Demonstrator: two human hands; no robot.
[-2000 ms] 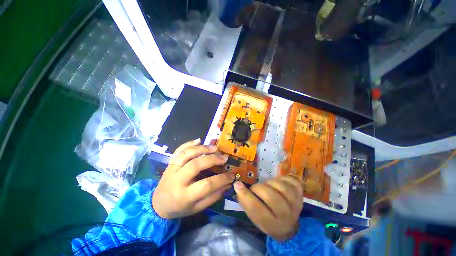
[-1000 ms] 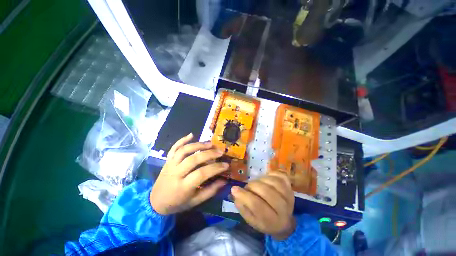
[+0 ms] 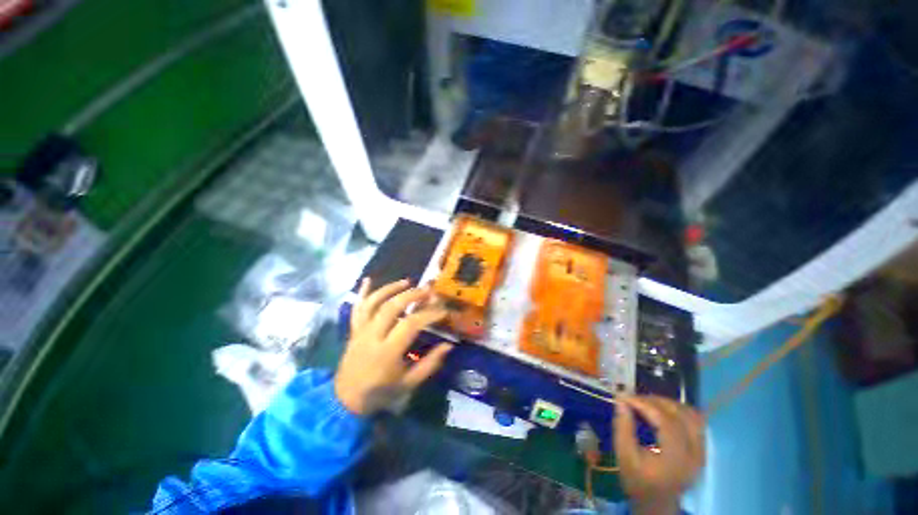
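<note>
The left orange fixture [image 3: 473,264], with a dark spiky centre, lies on the perforated base plate [image 3: 511,292]. The plainer right orange fixture [image 3: 566,307] lies beside it. My left hand [image 3: 388,347] has its fingers spread, the fingertips at the near left edge of the left fixture and plate. Nothing shows held in it. My right hand [image 3: 662,448] is at the machine's right front corner, fingers bent and blurred, covering part of the front panel. Whether it holds anything thin cannot be told.
The blue front panel [image 3: 483,374] carries a gauge, a knob and a green-lit switch [image 3: 547,412]. Clear bags [image 3: 287,312] and a crumpled white cloth [image 3: 247,370] lie left. Small metal parts [image 3: 659,350] sit at right. The dispensing head [image 3: 599,86] hangs behind the window.
My right hand has moved right, from the near end of the fixtures to the machine's right front corner. My left hand has spread its thumb and fingers. The view has tilted up, showing the front panel.
</note>
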